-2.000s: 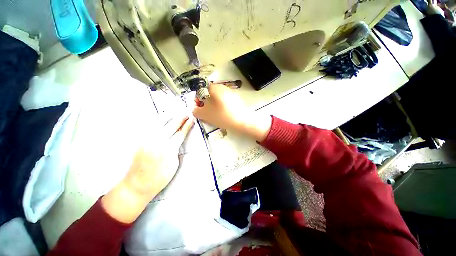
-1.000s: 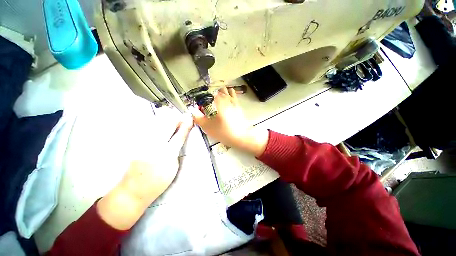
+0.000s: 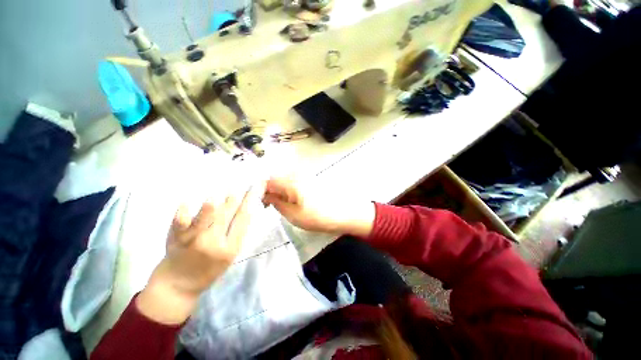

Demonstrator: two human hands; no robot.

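Note:
The white quilted piece (image 3: 242, 299) lies from the machine bed down toward my lap; its upper part is washed out by glare. My left hand (image 3: 204, 242) is over it, fingers spread and extended, holding nothing that I can see. My right hand (image 3: 295, 205) is at its right edge, fingers curled and pinching the edge. Both hands are in front of the presser foot and needle area (image 3: 246, 144) of the cream sewing machine (image 3: 281, 70). Whether the needle is in the cloth is hidden by glare.
A black phone (image 3: 325, 117) and slim snips (image 3: 292, 135) lie on the bed. Dark scraps (image 3: 429, 95) lie right. Navy pieces (image 3: 31, 197) are piled left, near a turquoise holder (image 3: 123, 93). An offcut box (image 3: 485, 207) is below right; a person's dark sleeve (image 3: 573, 35) is upper right.
The view has shifted back, showing more of the machine's top. My right hand has come away from the needle area toward me. My left hand's fingers have lifted and spread.

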